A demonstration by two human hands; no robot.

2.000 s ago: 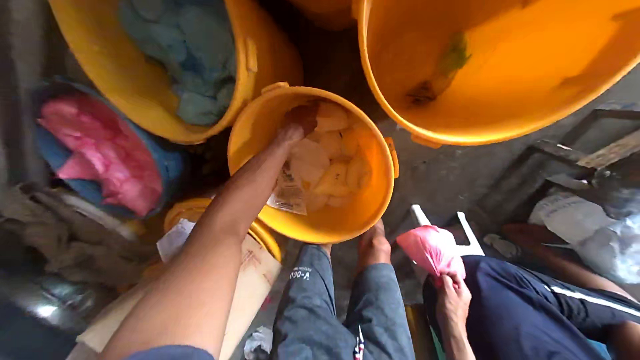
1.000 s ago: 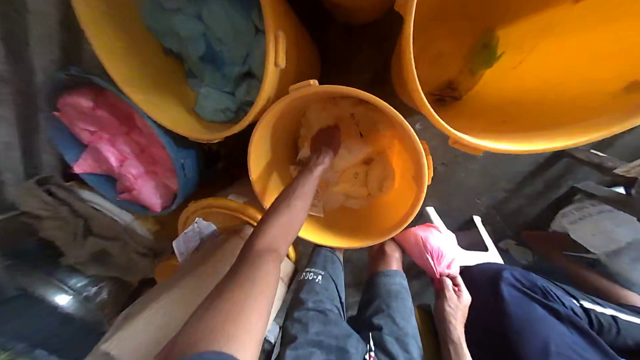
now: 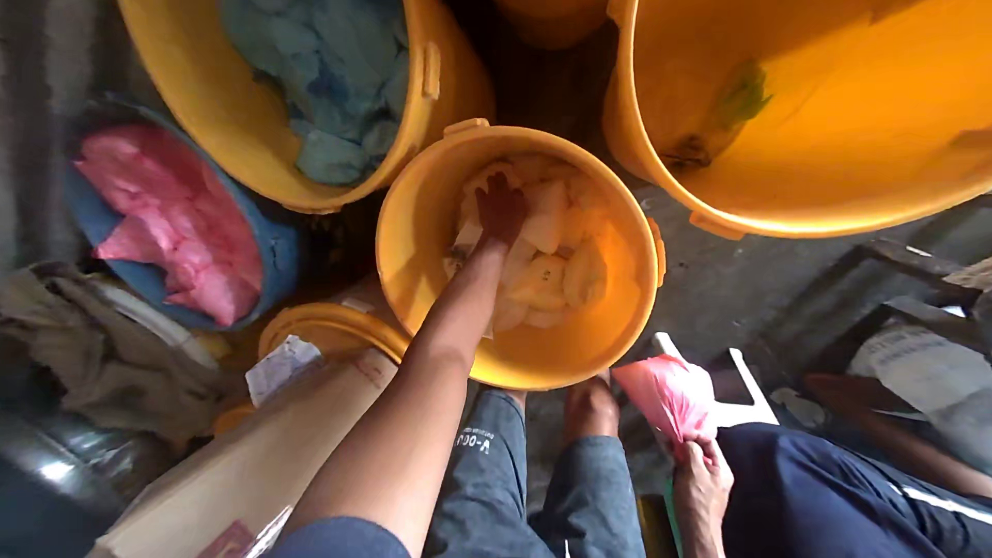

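My left hand reaches down into a round yellow plastic tub, back of the hand up and fingers apart. It is over a heap of pale, crumpled pieces, perhaps filled bags or wrappings; their material cannot be told. No held thing shows in this hand, though its palm is hidden. My right hand is not in view. At the lower right, a hand, apparently another person's, grips the gathered neck of a pink plastic bag beside a white plastic stool.
A larger yellow tub at upper left holds bluish-green bundles; another at upper right has a green smear inside. Pink bags fill a blue tub at left. A cardboard box lies under my forearm. The co-worker's dark-clothed leg is at right.
My left hand has shifted within the tub and now shows spread fingers. The other person's hand still holds the pink bag. The view has shifted slightly.
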